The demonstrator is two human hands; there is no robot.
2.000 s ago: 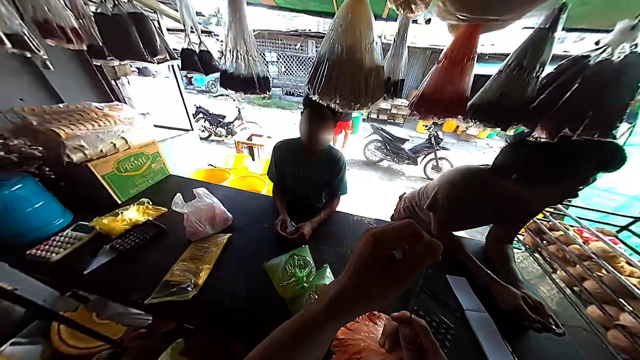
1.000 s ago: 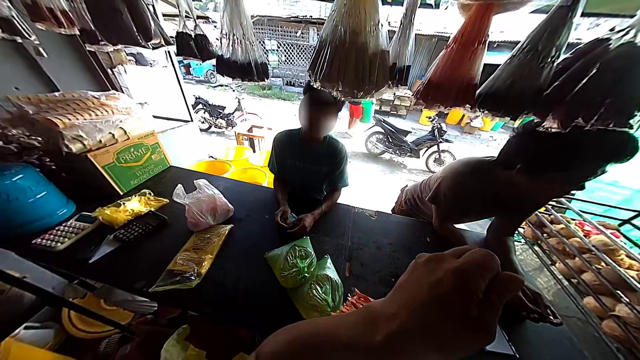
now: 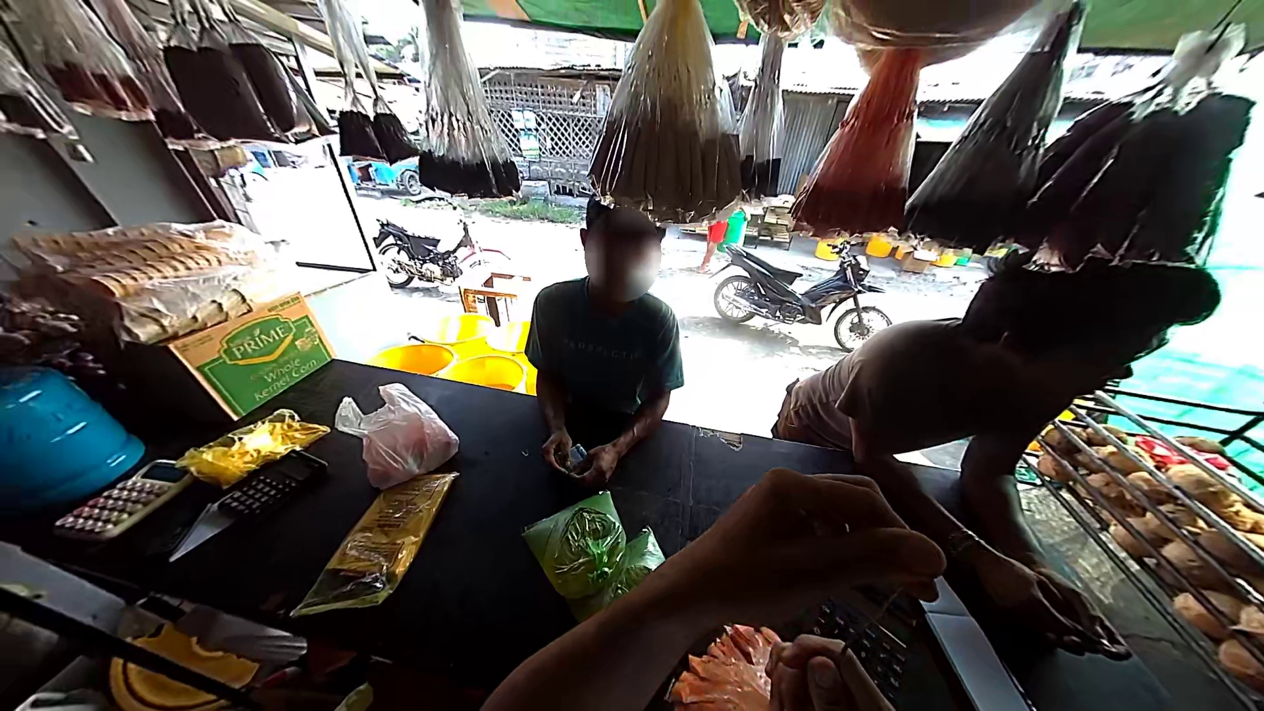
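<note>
My left hand (image 3: pixel 820 543) is raised over the counter, its fingers pinched on what looks like a thin strand. Just below it, my right hand (image 3: pixel 825 676) is curled at the top of a plastic bag of orange-red contents (image 3: pixel 729 667); its grip is partly hidden. Two knotted green plastic bags (image 3: pixel 583 543) lie left of my left forearm. Further left are a flat yellow packet (image 3: pixel 380 543) and a tied whitish plastic bag (image 3: pixel 397 434). A dark calculator (image 3: pixel 874 642) is partly hidden beside my hands.
Across the dark counter (image 3: pixel 474 592) stands a person (image 3: pixel 604 346) holding a small item; another person (image 3: pixel 918 395) leans on its right end. Calculators (image 3: pixel 123 499), a corn carton (image 3: pixel 259 351) and a blue container (image 3: pixel 59 439) are left. Filled bags (image 3: pixel 667 128) hang overhead; a wire rack (image 3: pixel 1175 523) stands right.
My right hand, out of sight one second ago, is back in view beside the orange-red bag. My left hand has shifted from over that bag, which shows more now.
</note>
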